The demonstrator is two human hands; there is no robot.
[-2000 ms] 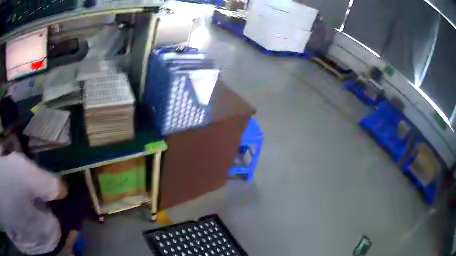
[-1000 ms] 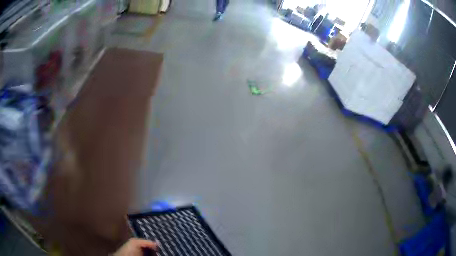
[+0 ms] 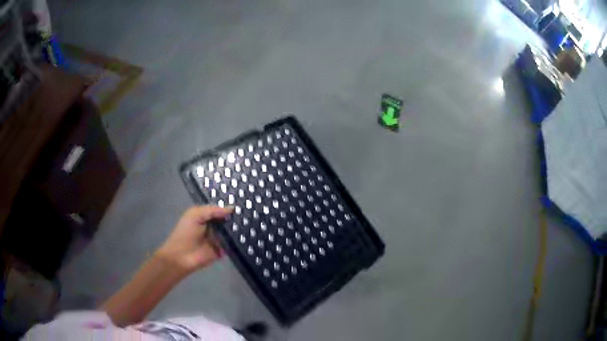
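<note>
A black parts tray [image 3: 319, 280] is held in front of me above the floor, tilted in view. Small shiny silver parts [image 3: 266, 210] sit in most of its pockets, and the pockets along its lower right end look empty. My left hand [image 3: 193, 238] is bare and grips the tray's left long edge, with the thumb on top and the fingers underneath. My right hand is not in view.
A brown cabinet [image 3: 86, 180] stands at the left. Yellow tape [image 3: 123, 83] and a green arrow sign [image 3: 390, 112] mark the grey floor. A large pale covered block [image 3: 582, 146] on a blue base stands at the right, with a yellow floor line below it.
The tray has come up from the bottom edge into the middle of the view, with my left hand and forearm now showing. The cabinet and the pale block have shifted as the view moved.
</note>
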